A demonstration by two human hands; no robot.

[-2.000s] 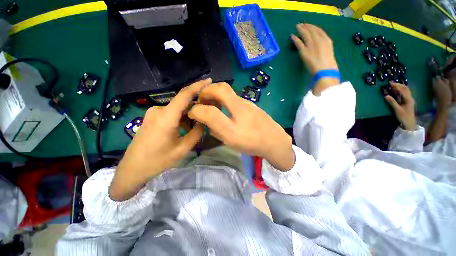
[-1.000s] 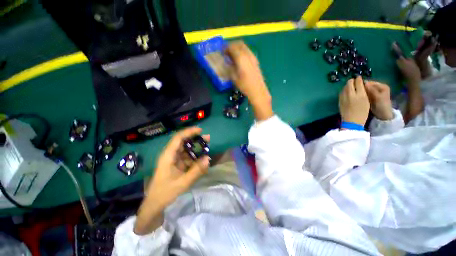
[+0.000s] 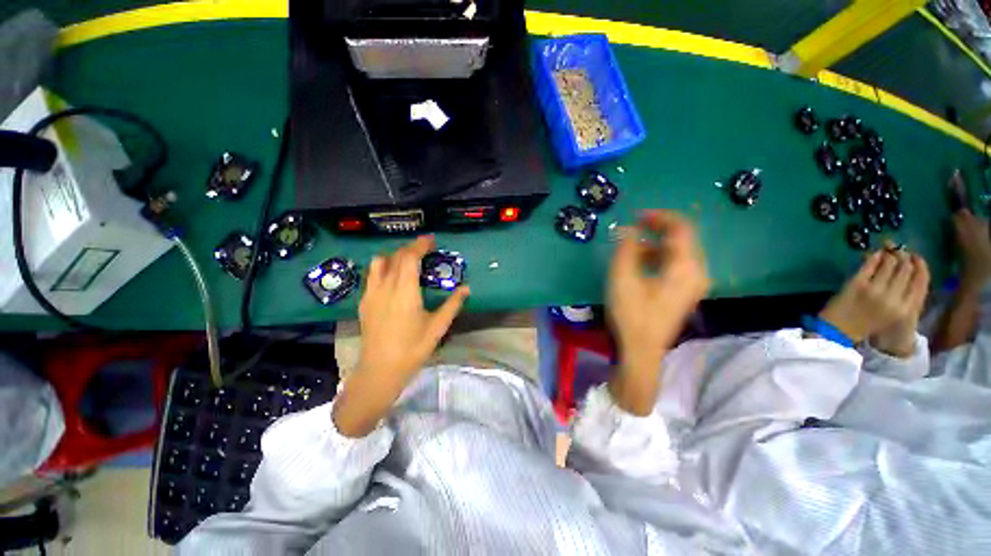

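Note:
My left hand (image 3: 397,310) is over the mat's front edge, fingers spread. A black module housing (image 3: 443,269) lies on the mat at its fingertips, below the press; it does not look gripped. My right hand (image 3: 655,277) is blurred, above the mat right of the press, fingers bent together; whether it holds something cannot be told. Two housings (image 3: 576,223) lie just left of it. A housing with a pale centre (image 3: 330,280) lies left of my left hand, with several more further left. The blue parts bin (image 3: 588,100) holds tiny beige pieces.
The black bench press (image 3: 418,141) stands ahead, red lights lit, a white scrap (image 3: 430,114) on its plate. A white box unit (image 3: 82,223) with cables is left. A pocket tray (image 3: 234,445) is low left. A neighbour's hands (image 3: 882,299) are near clustered round black parts (image 3: 858,179) at right.
The housing in my left hand is now on the mat and the hand has opened. My right hand has moved from the blue bin towards the bench front. The view has shifted.

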